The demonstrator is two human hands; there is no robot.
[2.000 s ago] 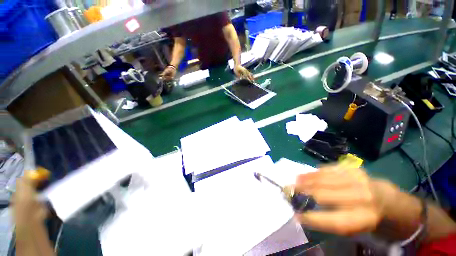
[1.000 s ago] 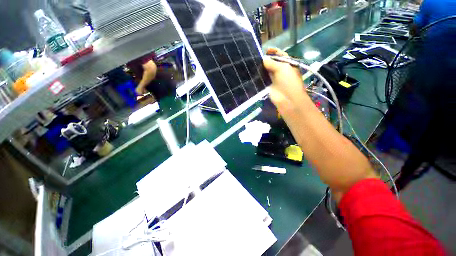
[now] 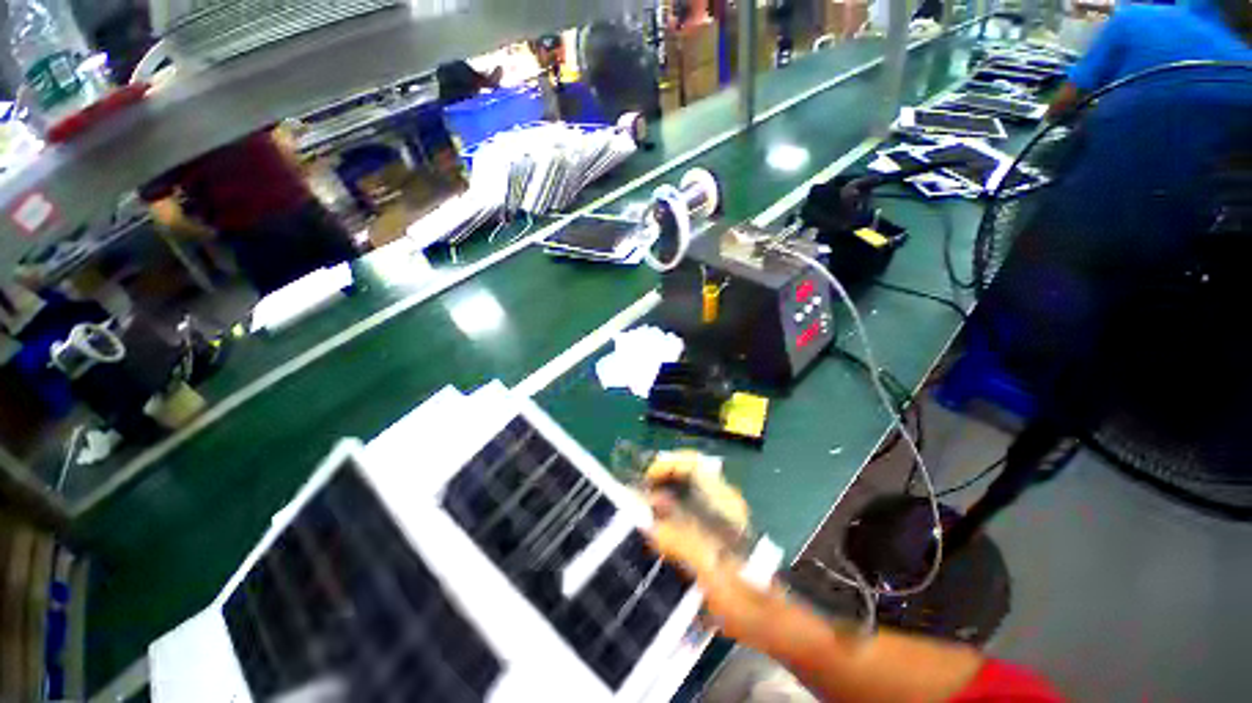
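My right hand (image 3: 698, 515) is blurred at the right edge of a dark-faced solar panel (image 3: 529, 501). It is closed around a dark, pen-like thing that looks like the soldering iron; its tip is too blurred to place. That panel lies dark face up on the stack of white-backed panels (image 3: 426, 426). A second dark-faced panel (image 3: 343, 584) is beside it on the left, tilted, blurred and cut off by the lower edge. My left hand is not in view.
The soldering station (image 3: 748, 309) stands beyond my right hand, with a solder reel (image 3: 700, 192) behind it. In front are the iron stand (image 3: 700, 405) and wiping paper (image 3: 640, 360). A black floor fan (image 3: 1140, 275) and a person in blue (image 3: 1146, 62) are at right.
The panel raised in my right hand is down on the stack, dark face up. A second dark-faced panel shows at left. My right hand is lower, and the view has shifted.
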